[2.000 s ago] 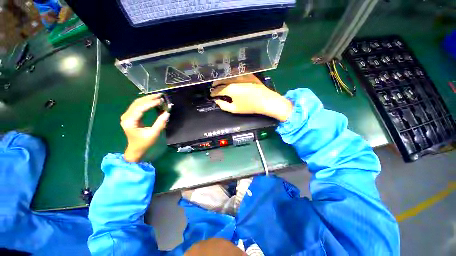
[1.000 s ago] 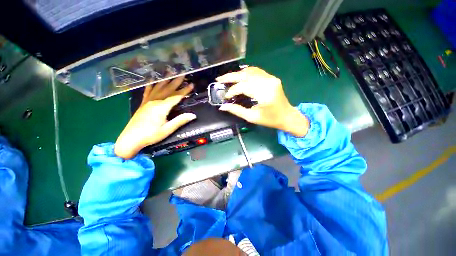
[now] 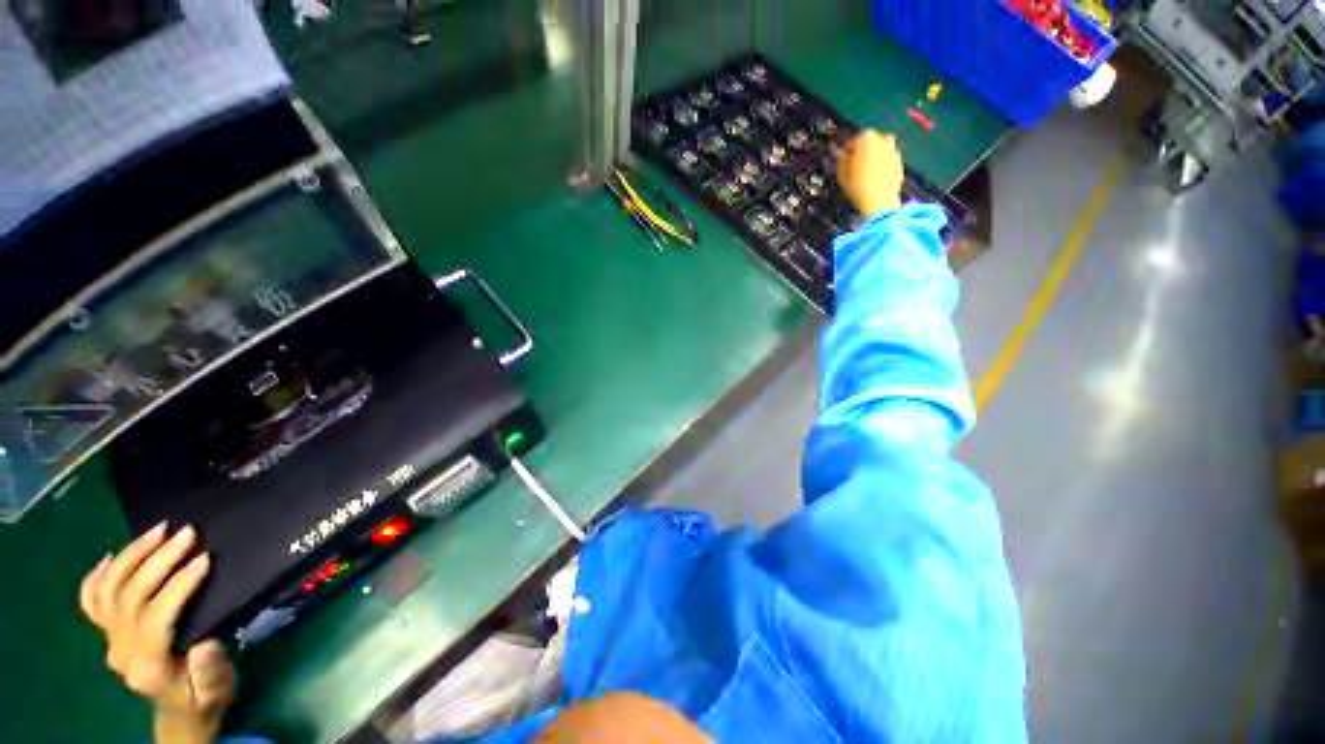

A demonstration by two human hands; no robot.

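My right hand [image 3: 872, 172] reaches over the black compartment tray [image 3: 808, 259] at the right of the bench; its fingertips are small and blurred, so I cannot tell if they hold a part. Rows of small dark parts with shiny detail [image 3: 734, 167] sit in the tray's pockets. My left hand [image 3: 146, 611] rests with spread fingers on the front left corner of the black machine base [image 3: 291, 545], holding nothing visible. The holding fixture [image 3: 284, 400] shows on the base top, with no hand at it.
The clear guard [image 3: 189, 327] stands over the base's rear. A silvery handle [image 3: 494, 313] is on its right. Yellow and black wires [image 3: 651, 211] lie by a metal post [image 3: 599, 95]. A white cable [image 3: 545, 494] hangs in front. A blue bin [image 3: 988, 58] stands at the back right.
The view has swung right. My right hand has left the base, where it held a small shiny-faced part, and moved to the tray. My left hand has moved to the base's front left corner.
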